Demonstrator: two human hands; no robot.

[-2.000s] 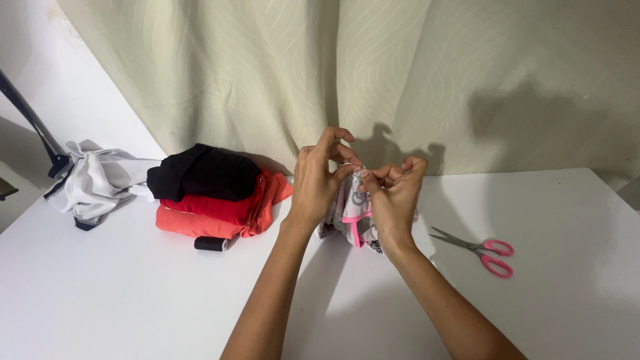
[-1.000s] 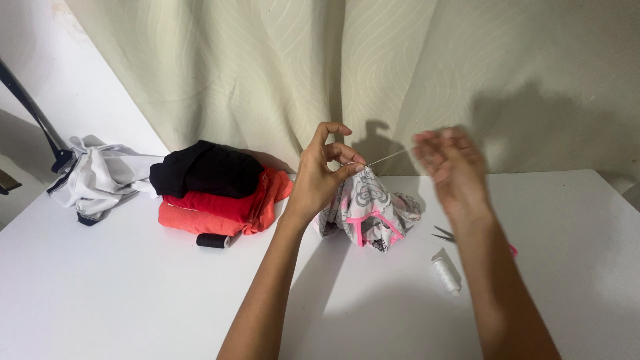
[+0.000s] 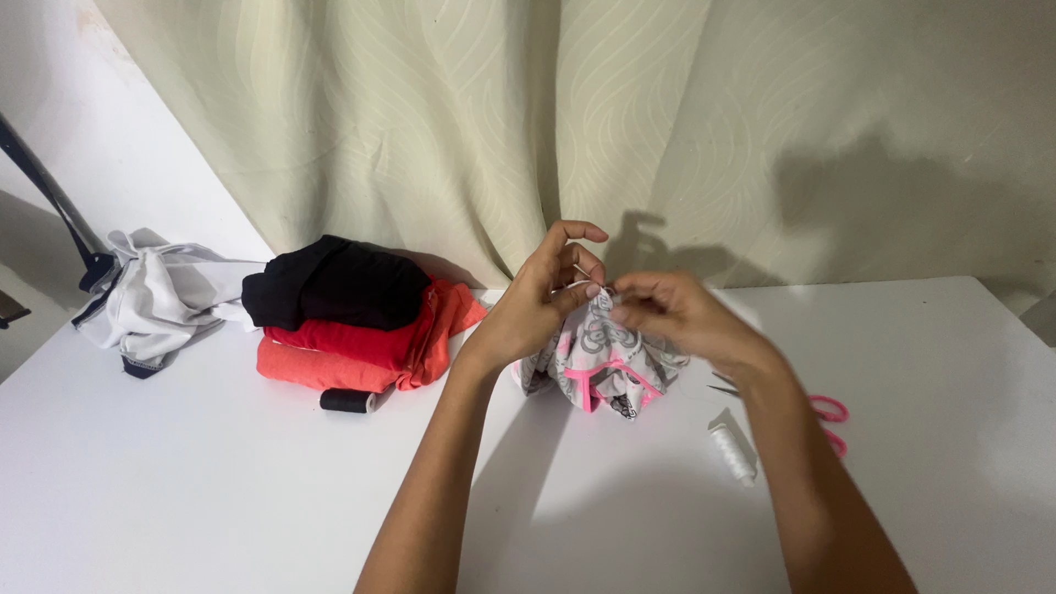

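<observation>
My left hand (image 3: 549, 293) pinches the top edge of a white printed fabric garment (image 3: 610, 346) with pink trim, which hangs bunched onto the table. My right hand (image 3: 681, 313) is at the same edge, its thumb and forefinger close together; whether it holds a needle, thread or cloth is too small to tell. A spool of white thread (image 3: 733, 454) lies on its side below my right hand. Pink-handled scissors (image 3: 829, 408) lie partly hidden behind my right forearm, with the blade tips showing on its left.
Folded black cloth (image 3: 334, 285), red cloth (image 3: 355, 338) and coral cloth (image 3: 322, 367) are stacked at the left. A black thread spool (image 3: 347, 401) lies before them. White cloth with dark trim (image 3: 169, 297) lies farther left. A pale curtain (image 3: 429, 140) hangs behind the white table (image 3: 223, 495).
One second ago my right hand was out to the right with a thread stretched between the hands; now it is back beside my left hand at the fabric.
</observation>
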